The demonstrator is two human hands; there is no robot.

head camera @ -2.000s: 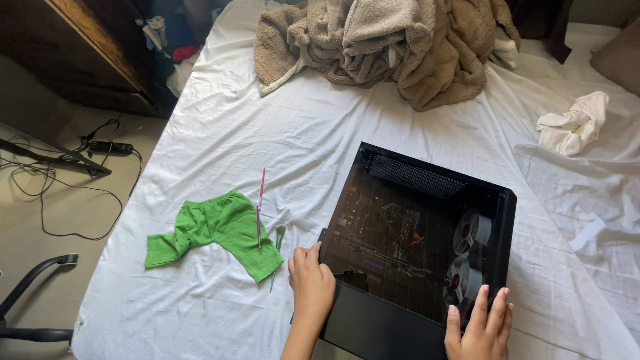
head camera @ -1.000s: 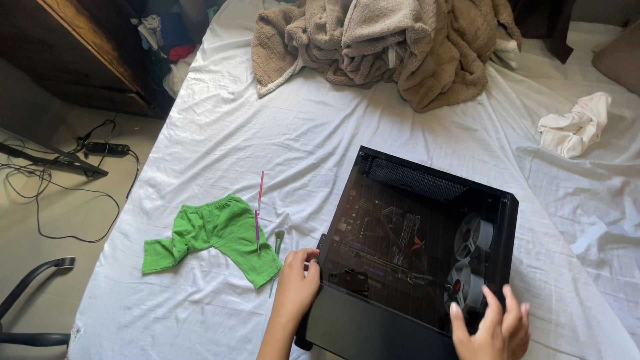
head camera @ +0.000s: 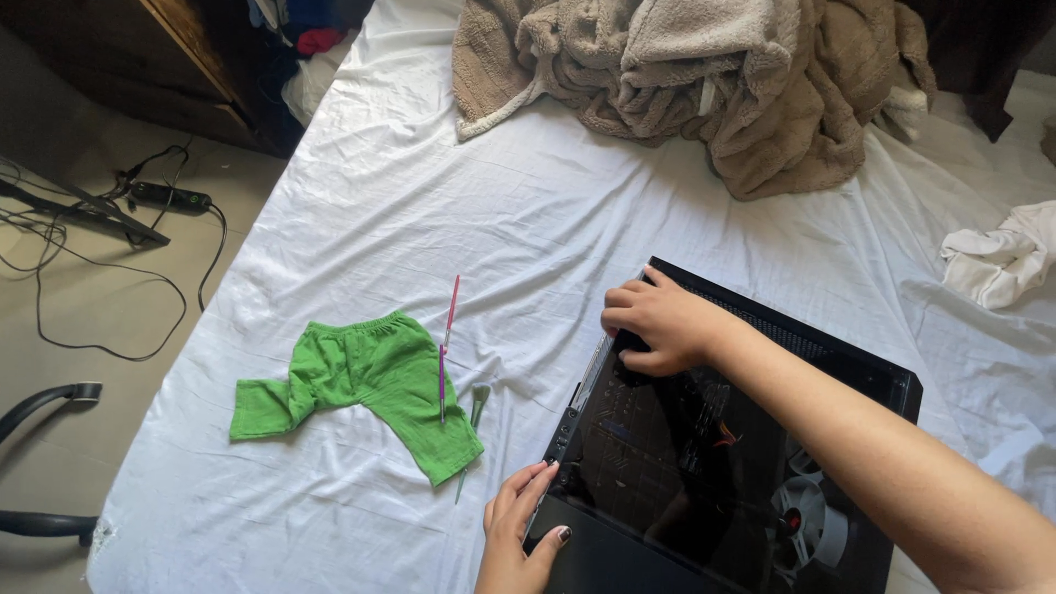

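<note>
A black computer case point(head camera: 709, 462) lies on its side on the bed, its dark see-through side panel facing up and white fans point(head camera: 804, 520) showing through it. My right hand point(head camera: 660, 322) reaches across the panel, its fingers bent over the case's far left corner. At the near left edge, beside the ports, my left hand point(head camera: 528, 524) rests with fingertips on the rim and thumb on the panel side. Green cloth shorts point(head camera: 371, 371) lie to the left, with a pink-handled brush point(head camera: 452, 305), a purple-handled brush point(head camera: 441, 384) and a green brush point(head camera: 478, 404) at their right side.
A brown fleece blanket point(head camera: 767, 91) is heaped at the far side of the white-sheeted bed point(head camera: 330, 247). White cloth point(head camera: 998, 256) lies at right. Left of the bed, a power strip point(head camera: 169, 198) and cables lie on the tiled floor near black furniture legs point(head camera: 49, 524).
My right hand has moved from the case's right edge, across the panel, to its far left corner. My left hand stays at the left edge.
</note>
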